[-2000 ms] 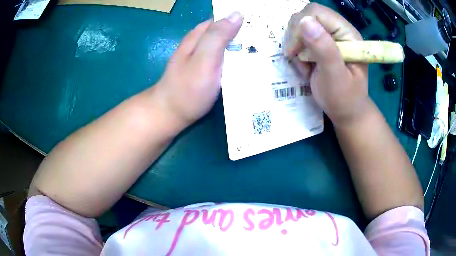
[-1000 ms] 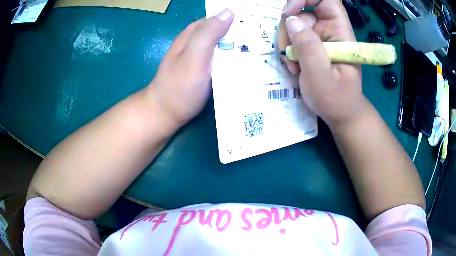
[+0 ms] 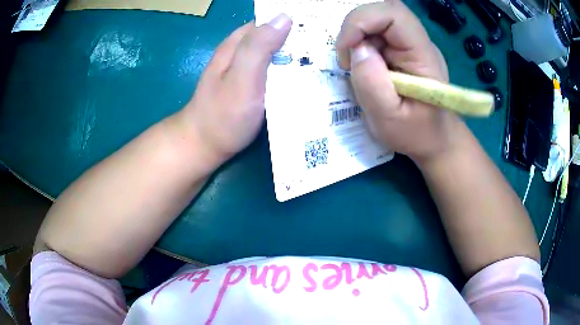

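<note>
A white printed card package (image 3: 311,117) lies slightly tilted on the green mat, its top cut off by the picture's edge. It shows a QR code and a barcode. My left hand (image 3: 238,89) holds the card's left edge, thumb on top. My right hand (image 3: 397,82) is closed round a pale yellow craft knife or scriber (image 3: 445,95), over the card's right side. The tool's handle points right; its tip is hidden by my fingers, near the middle of the card.
The green mat (image 3: 127,95) is worn. A brown cardboard sheet (image 3: 146,5) and a white printed piece (image 3: 38,13) lie at upper left. Several black knobs (image 3: 486,71), a black flat phone or case (image 3: 529,114), a white cable and a translucent bottle (image 3: 539,39) are at right.
The card and my left hand have shifted slightly left. My right hand has moved left across the card, and the yellow handle has tilted so its outer end is lower.
</note>
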